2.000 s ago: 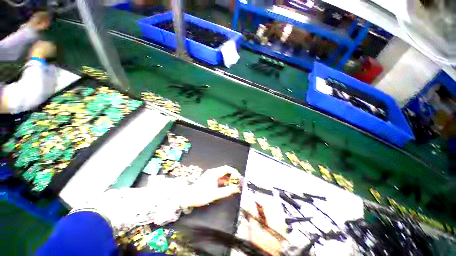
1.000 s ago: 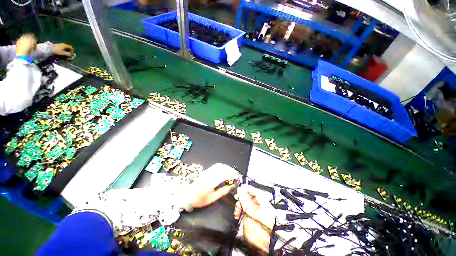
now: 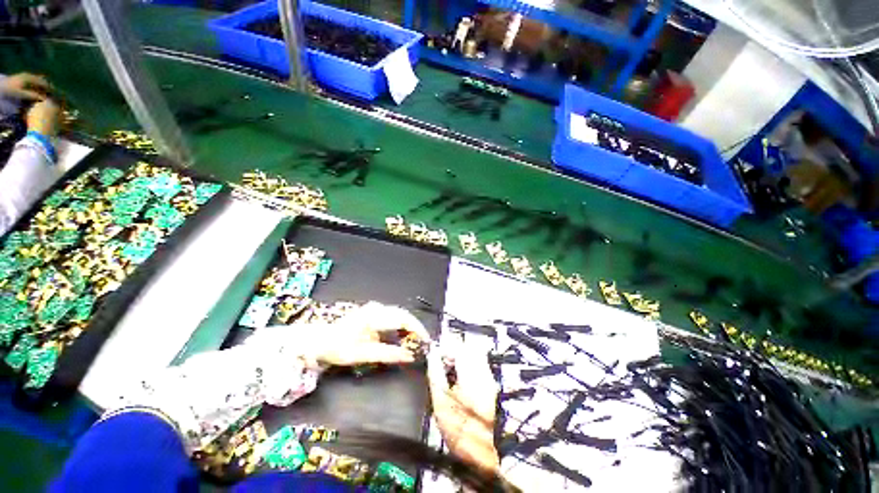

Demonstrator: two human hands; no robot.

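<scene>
My left hand [image 3: 374, 337], in a patterned white sleeve cover over blue, is over the black tray [image 3: 371, 265] and holds a small yellow-gold circuit board [image 3: 412, 343] at its fingertips. My right hand [image 3: 465, 400] is just right of it, at the tray's right edge, fingertips close to the board. Its fingers are bent, and whether it grips a lead cannot be made out. Green and gold boards [image 3: 289, 284] lie in the tray's left part, and more lie near my left forearm. Black leads [image 3: 540, 371] lie on the white sheet [image 3: 607, 332] at right.
A tangled heap of black leads [image 3: 761, 424] lies at right. Beyond the trays runs the green belt [image 3: 405, 173] with a row of gold boards [image 3: 520, 265]. Blue bins [image 3: 636, 173] stand beyond. At left are a board-filled neighbour's tray [image 3: 96, 246], a metal post [image 3: 135, 87] and a coworker's hands [image 3: 43, 116].
My right hand has come in from the lower right to meet my left hand at the tray edge. The view has shifted, so the scene sits farther left and slightly higher.
</scene>
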